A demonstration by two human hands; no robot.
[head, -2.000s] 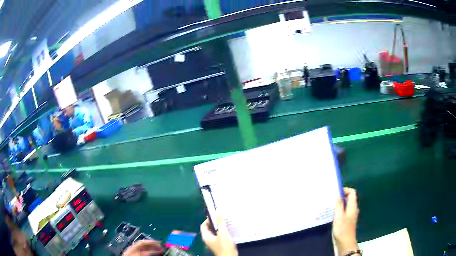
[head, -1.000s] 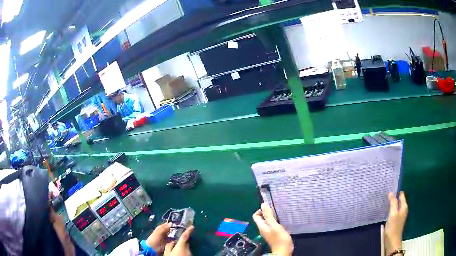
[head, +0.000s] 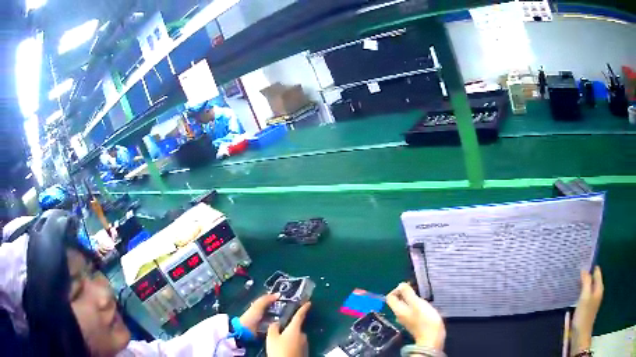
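The clipboard (head: 502, 258) with a printed sheet stands tilted towards me at the right, its dark clip on the left side. My right hand (head: 588, 314) grips its lower right edge; a thin pale stick shows beside the fingers. My left hand (head: 420, 321) is just left of the clip side, fingers bent towards the blue card; whether it touches the board or holds anything small is unclear. The blue and red card (head: 362, 302) lies left of it. A grey-black unit (head: 374, 333) with a round lens-like ring lies below the card.
A person (head: 91, 300) at the left holds another dark unit (head: 286, 296) in both hands. Power supplies (head: 187, 268) with red digits stand behind. A dark assembly (head: 304, 231) lies mid-bench. A green upright (head: 465, 132) and a compartmented black tray (head: 453, 125) are further back.
The view has swung left, so the bench things and clipboard sit further right. My left hand has shifted from the clip side towards the card. The neighbour's face and arms have come into view.
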